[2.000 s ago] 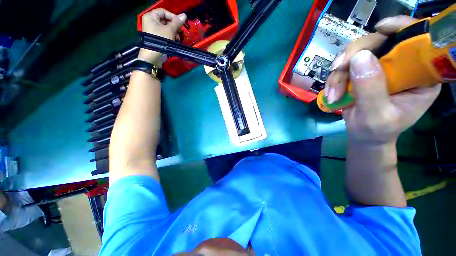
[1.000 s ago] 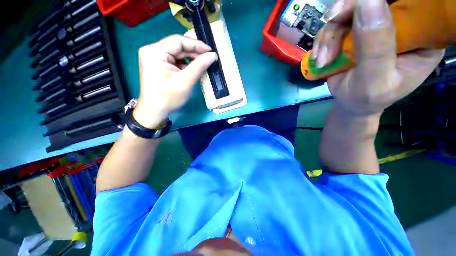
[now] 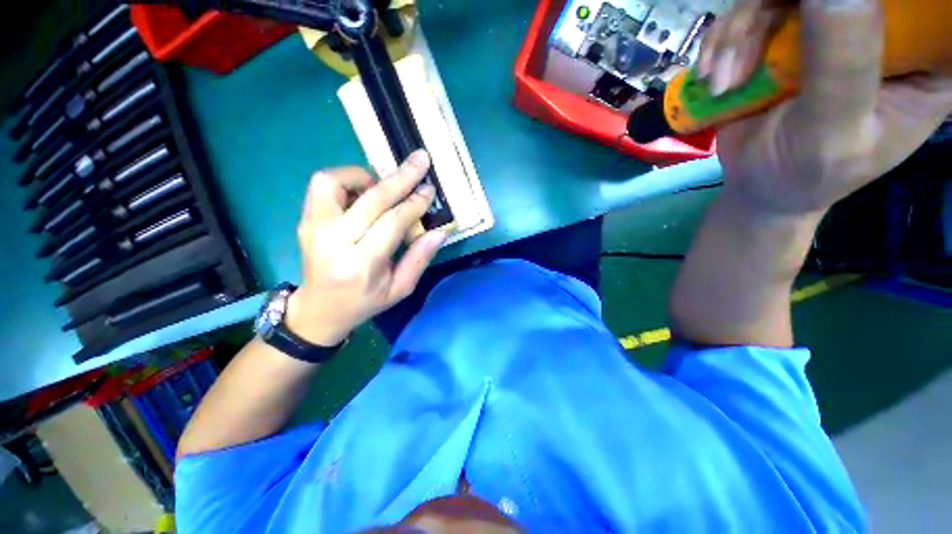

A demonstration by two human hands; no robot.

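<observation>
The black three-armed leg assembly (image 3: 387, 101) lies on the pale cream jig (image 3: 450, 136), one arm along it towards me. Its hub is at the top edge. My left hand (image 3: 357, 242) grips this arm's near end, fingertips on top and thumb at the tip. Any small part under the fingers is hidden. My right hand (image 3: 799, 156) holds the orange electric screwdriver (image 3: 919, 40), cut off by the right edge. Its green collar and black nose point left, over the near edge of the right red bin (image 3: 574, 115).
The metal screw feeder (image 3: 616, 47) sits in the right red bin. The left red bin (image 3: 224, 42) is cut off at the top. A black tray (image 3: 224, 235) with rows of black and silver tubes lies at the left. The bench edge runs close in front of me.
My left hand has come from the left red bin to the arm, then slid to its near end. The view has shifted. The screwdriver stays in my right hand, its black nose now showing over the bin.
</observation>
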